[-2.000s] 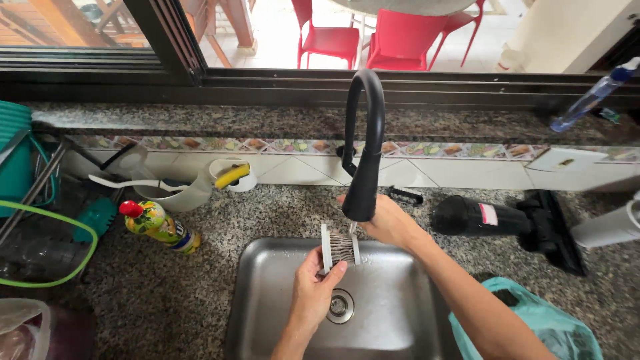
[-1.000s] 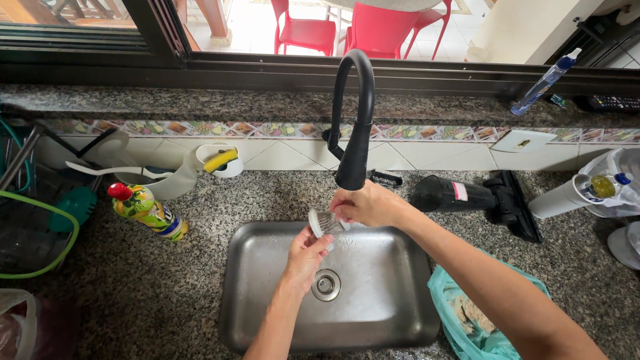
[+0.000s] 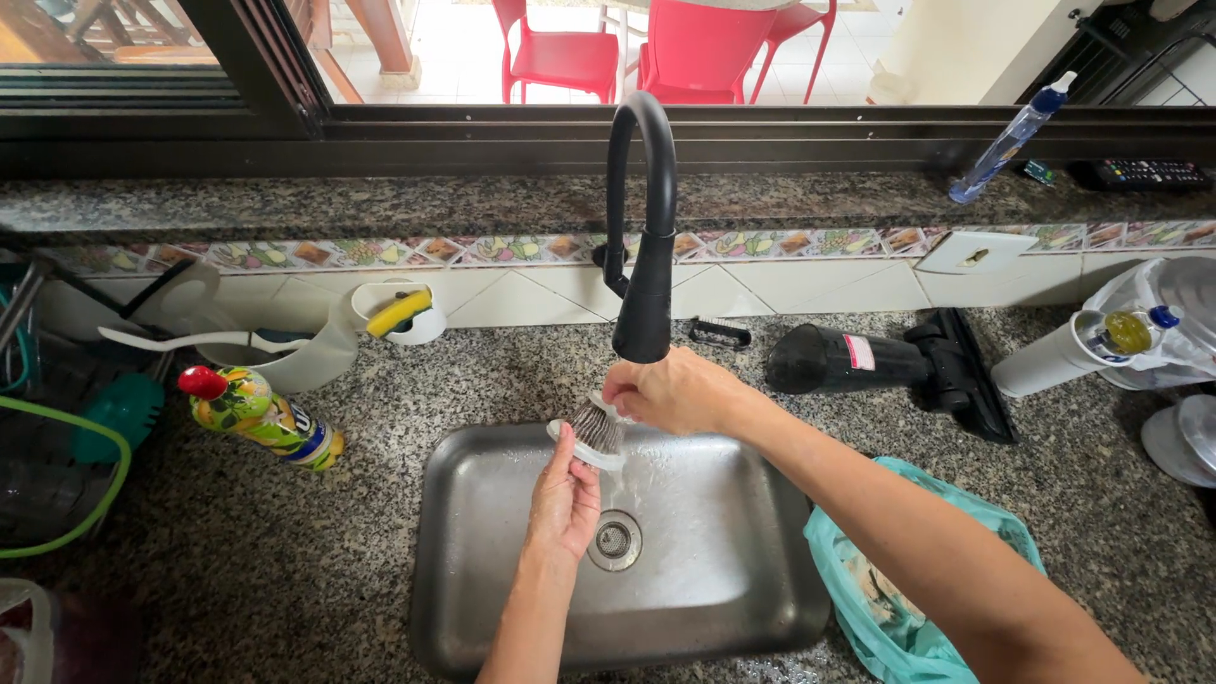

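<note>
A small pleated filter with white plastic ends (image 3: 598, 430) is held tilted over the back of the stainless steel sink (image 3: 708, 608). My left hand (image 3: 567, 499) grips its wider rim from below, thumb on the edge. The fingers of my right hand (image 3: 679, 391) are on its narrower upper end, just under the spray head of the black faucet (image 3: 644, 313). Water runs down below the filter into the sink, near the drain strainer (image 3: 615, 540).
Right of the sink lie a teal plastic bag (image 3: 841, 589) with debris and a black vacuum part (image 3: 845, 361). A small black brush (image 3: 719, 332) rests behind the faucet. Leftward stand a dish soap bottle (image 3: 261, 418), a sponge holder (image 3: 425, 328) and a dish rack (image 3: 114, 475).
The filter has been turned between my hands and now tilts with its wide rim low on the left. Both hands stay on it near the faucet.
</note>
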